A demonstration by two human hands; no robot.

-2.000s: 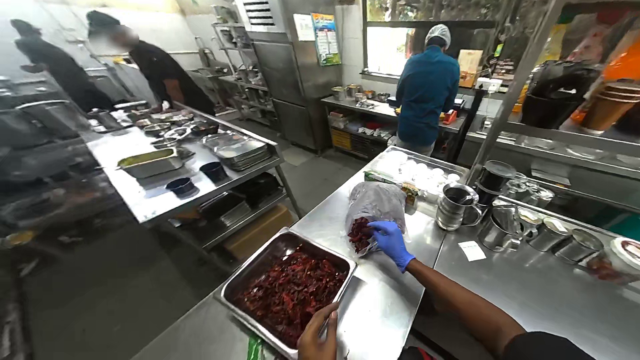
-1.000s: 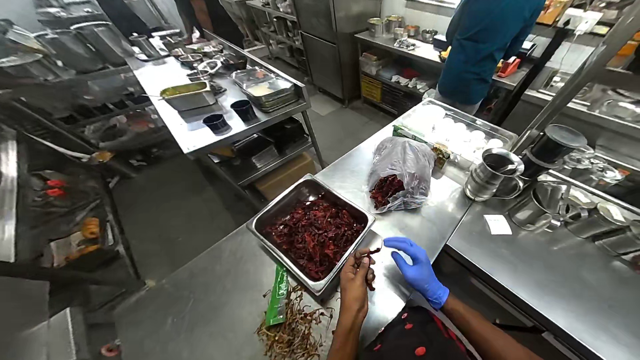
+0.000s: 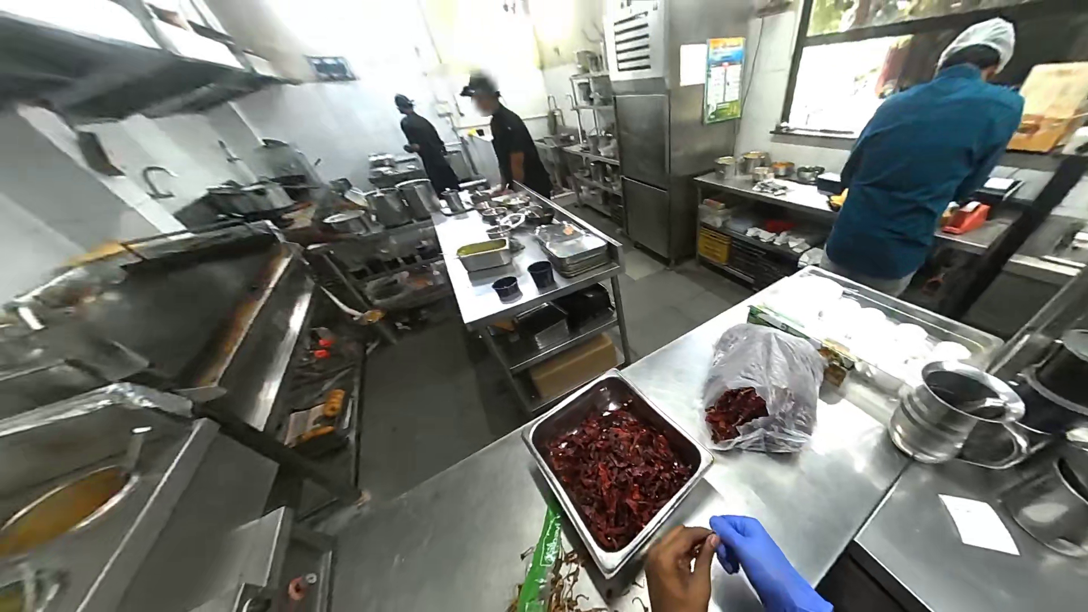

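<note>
My bare left hand (image 3: 680, 568) is beside the lower right corner of a steel pan (image 3: 534, 438) full of dried red chillies (image 3: 620, 467). Its fingertips meet those of my right hand (image 3: 756, 557), which wears a blue glove; whether something small is pinched between them cannot be told. Behind the hands a clear plastic bag (image 3: 769, 374) lies with its mouth toward me, dried red chillies (image 3: 735, 414) showing inside. Left of my hands, chilli stems (image 3: 565, 586) lie on the steel table beside a green packet (image 3: 537, 565).
A tray of white round items (image 3: 875, 319) stands behind the bag. Steel jugs (image 3: 943, 416) and a white paper slip (image 3: 977, 523) are at the right. Across the aisle stands a steel table with black tubs (image 3: 507, 289). A person in blue (image 3: 922, 170) stands behind; two more people work farther off.
Two seconds ago my gloved hand was at the chillies in the bag's mouth and my left hand at the pan's edge. Both hands are now together beside the pan.
</note>
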